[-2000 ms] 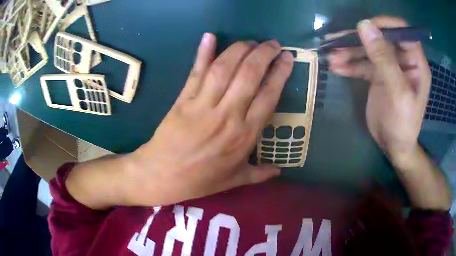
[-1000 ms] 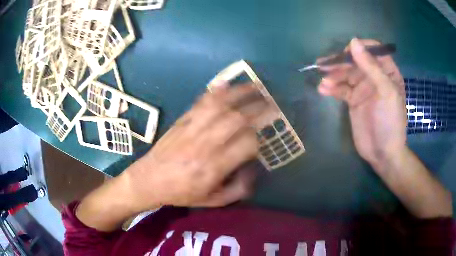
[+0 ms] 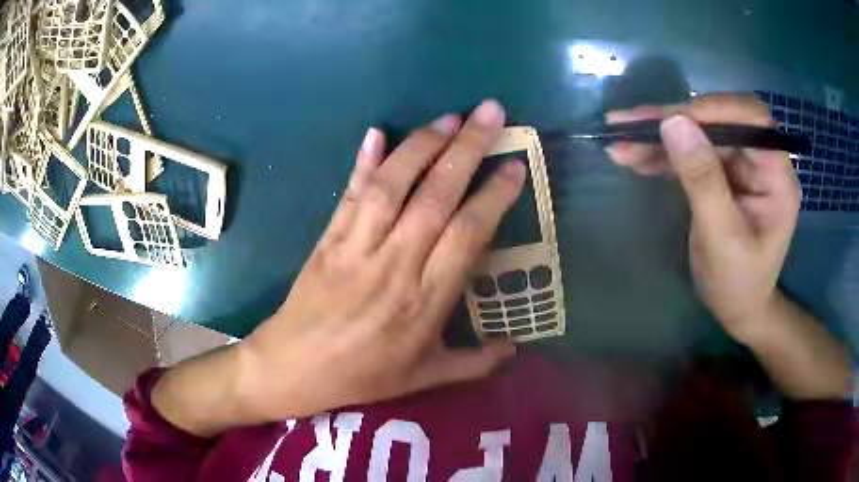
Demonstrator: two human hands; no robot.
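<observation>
A gold-beige phone front cover (image 3: pixel 516 256) lies nearly upright on the dark-green table, its keypad holes towards me. My left hand (image 3: pixel 400 254) is spread over its left side, fingertips on the top part and thumb near its lower edge, pressing it to the table. My right hand (image 3: pixel 721 188) holds black fine-point tweezers (image 3: pixel 744 135) between thumb and fingers. The thin shiny tip points left, close to the cover's top right edge. Whether the tip holds anything is too small to tell.
A pile of gold-beige covers (image 3: pixel 75 42) fills the upper left, with two loose covers (image 3: pixel 132 229) at its edge. A dark gridded sticker sheet (image 3: pixel 819 174) lies at the right, partly behind my right hand. A cardboard box (image 3: pixel 104 325) is below the table edge at left.
One second ago the cover lay tilted under my blurred left hand. Now it is straighter and my left hand is spread over it. The tweezer tip is nearer the cover's top.
</observation>
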